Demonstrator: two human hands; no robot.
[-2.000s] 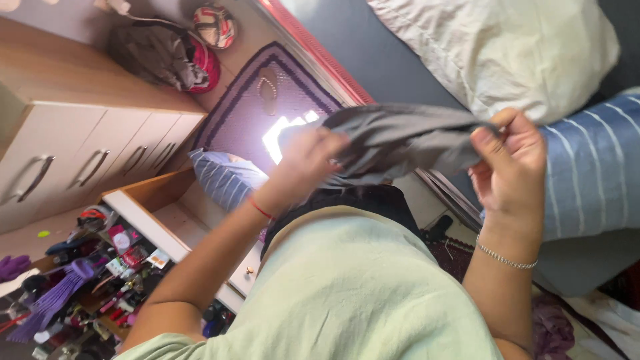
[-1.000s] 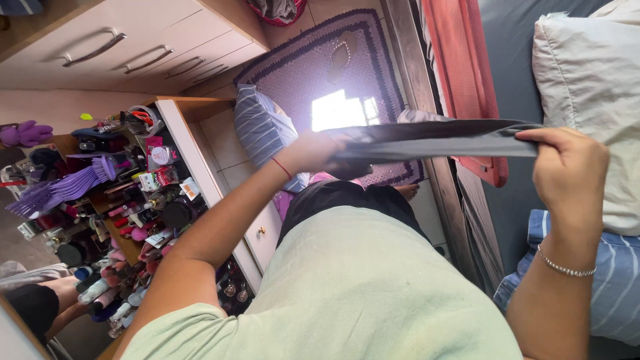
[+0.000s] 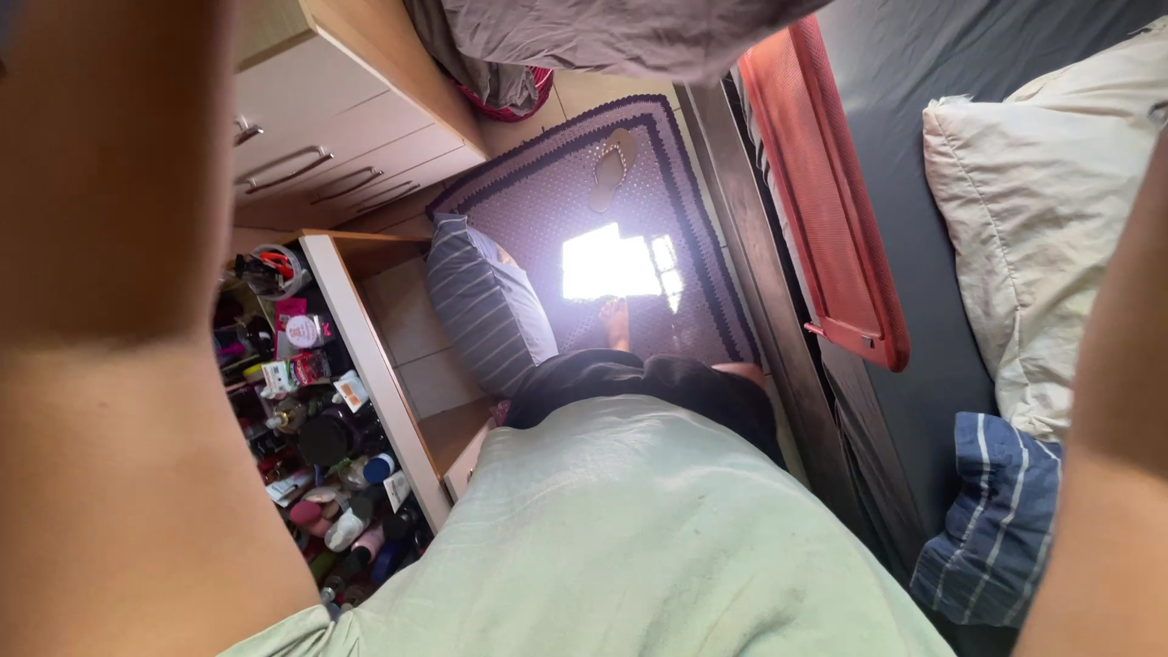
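Note:
Both of my arms are raised close to the camera, one along the left edge and one along the right edge, and my hands lie outside the picture. At the top of the head view hangs a piece of grey fabric (image 3: 602, 32), its lower edge blurred. Whether my hands hold it cannot be seen. Below it are a purple crocheted rug (image 3: 547, 196) with a flip-flop (image 3: 613, 171) on it, and a striped pillow (image 3: 474, 306) beside my legs.
At the right is a bed with a dark grey sheet (image 3: 912, 228), a red mesh bed rail (image 3: 826, 201), a white pillow (image 3: 995, 246) and a blue striped pillow (image 3: 990, 520). On the left stand a drawer cabinet (image 3: 365, 119) and a dresser (image 3: 365, 365) crowded with cosmetics (image 3: 333, 438).
My arms have risen, and both hands have left the view. The grey fabric, earlier stretched between my hands in front of me, is now at the top edge.

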